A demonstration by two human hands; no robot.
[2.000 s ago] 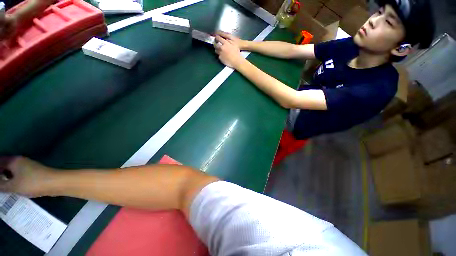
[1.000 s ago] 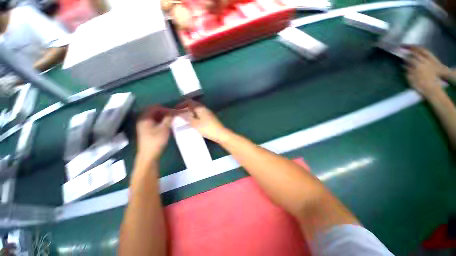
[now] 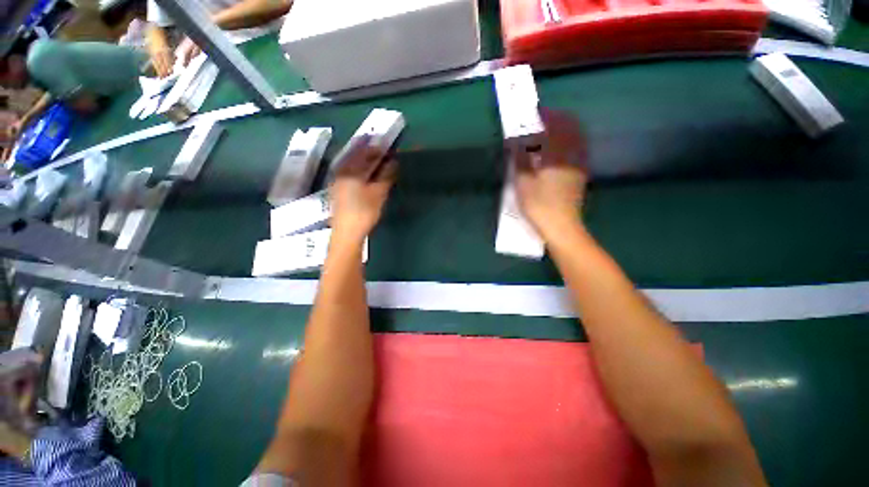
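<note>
My left hand (image 3: 360, 190) is blurred over the left boxes. Its fingertips are at the near end of a tilted small white retail box (image 3: 379, 126); whether they grip it is unclear. A second box (image 3: 299, 167) lies left of it, and two more, a middle box (image 3: 301, 214) and a near box (image 3: 291, 253), lie nearer me, partly behind my left hand and forearm. My right hand (image 3: 555, 181) is blurred beside the far end of another box (image 3: 515, 228), its fingers partly hidden. A further box (image 3: 517, 98) lies just beyond, near those fingers.
A pink-red mat (image 3: 495, 409) lies under my forearms. A large white foam box (image 3: 386, 43) and red tray (image 3: 629, 33) stand across the belt. One box (image 3: 797, 93) lies far right. Rubber bands (image 3: 129, 380) lie left. Metal bars cross the left side; other people's arms show there.
The view has swung left. My hands, together at one box's far end a second ago, are apart now: left at the group of boxes, right still near that box.
</note>
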